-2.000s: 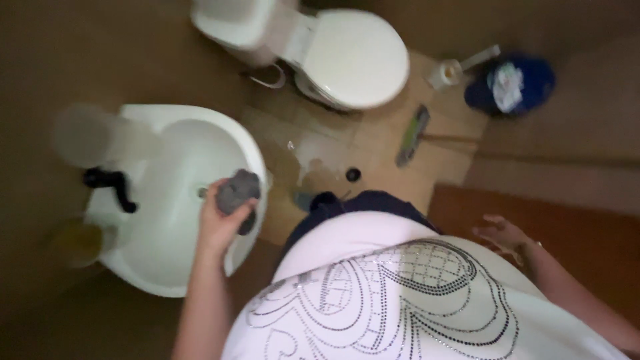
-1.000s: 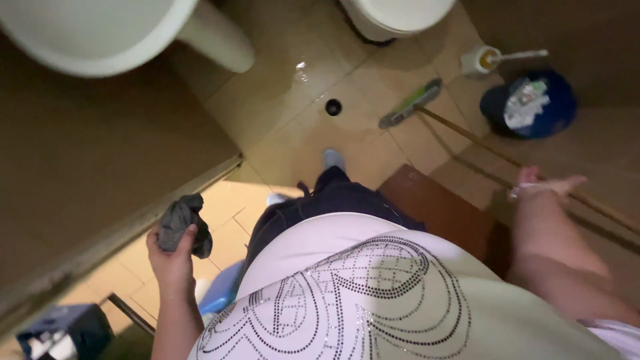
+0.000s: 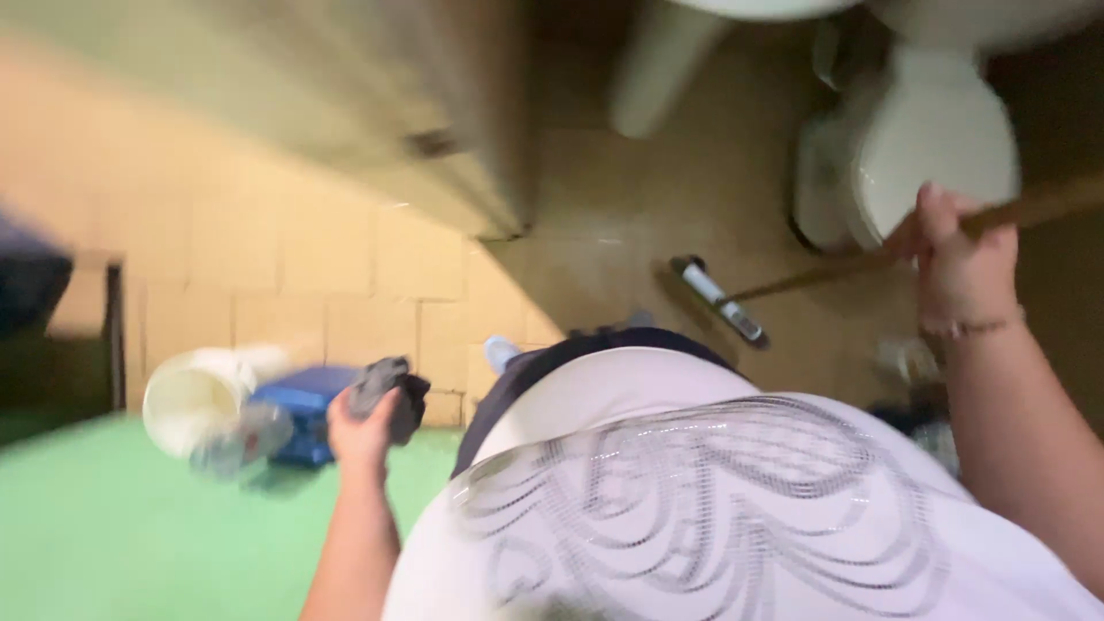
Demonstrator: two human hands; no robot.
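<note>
Bunched in my left hand (image 3: 360, 431) is a dark grey cloth (image 3: 390, 398), held out beside my body above a blue plastic stool (image 3: 306, 405). My right hand (image 3: 966, 250) grips a long wooden handle (image 3: 802, 278), which slants down to a narrow grey and white head (image 3: 720, 302) on the dim tiled floor. From the picture I cannot tell whether that head is a squeegee or a broom. The white toilet (image 3: 936, 155) lies behind my right hand.
Left of the stool are a white bucket (image 3: 194, 401) and a blurred clear plastic container (image 3: 246, 440), near a green surface (image 3: 155, 526). A wall edge (image 3: 509, 129) divides the bright tiles from the bathroom. The sink pedestal (image 3: 668, 69) stands at the top.
My right hand, near the handle one second ago, now grips it, and the tool has shifted. The cloth stays in my left hand. The view has swung toward the doorway and the brighter floor.
</note>
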